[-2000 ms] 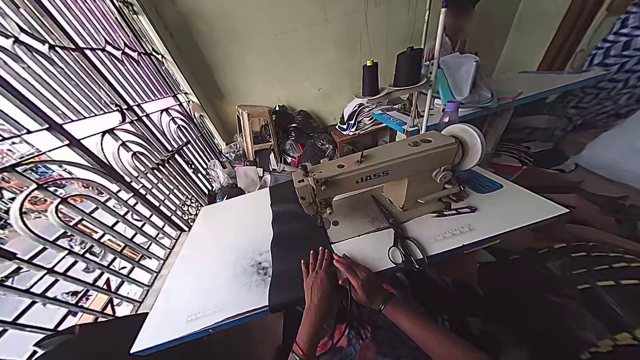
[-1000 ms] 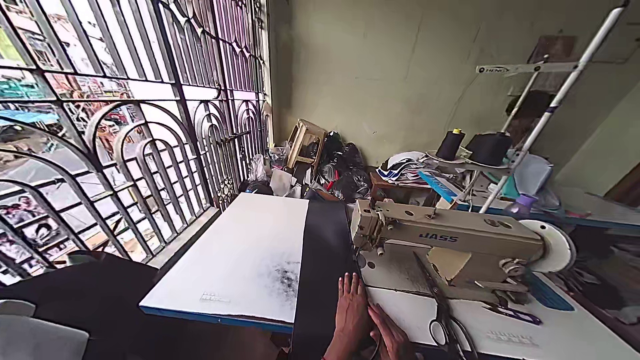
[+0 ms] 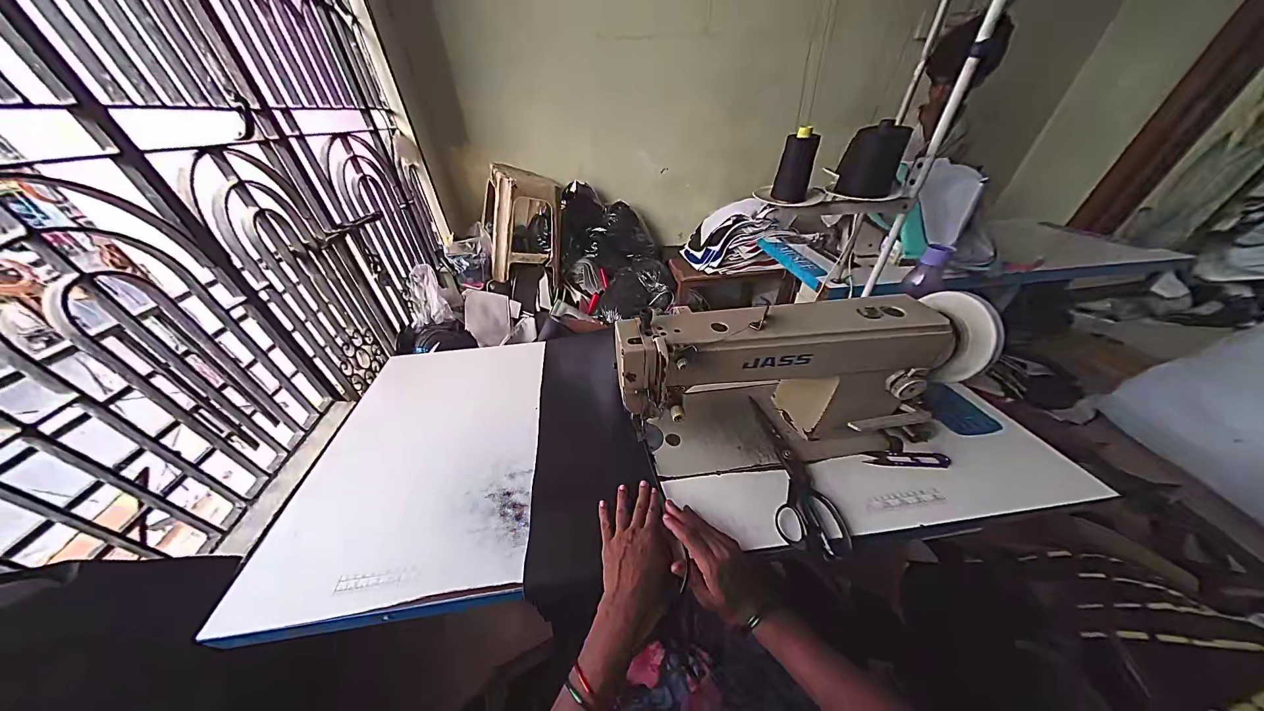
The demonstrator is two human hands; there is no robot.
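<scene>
A strip of dark cloth (image 3: 578, 444) lies across the white sewing table (image 3: 425, 474) and passes by the needle end of a beige Jass sewing machine (image 3: 790, 346). My left hand (image 3: 632, 558) rests flat on the cloth near its right edge, fingers pointing at the needle. Close beside it, my right hand (image 3: 719, 568) bends over the cloth edge at the table's front; whether its fingers pinch the edge cannot be made out. Black-handled scissors (image 3: 812, 513) lie right of my hands, blades against the machine base. A small thread snipper (image 3: 907, 459) lies behind them.
Two black thread cones (image 3: 795, 168) stand on a thread stand behind the machine. A metal grille (image 3: 197, 257) runs along the left. Against the wall are a stool (image 3: 521, 222), black plastic bags (image 3: 617, 247) and piled cloth (image 3: 736, 235). A second table (image 3: 1086, 252) stands at back right.
The view has swung left and then back right. Both hands stay on the cloth beside the needle end; no clear shift of the cloth shows.
</scene>
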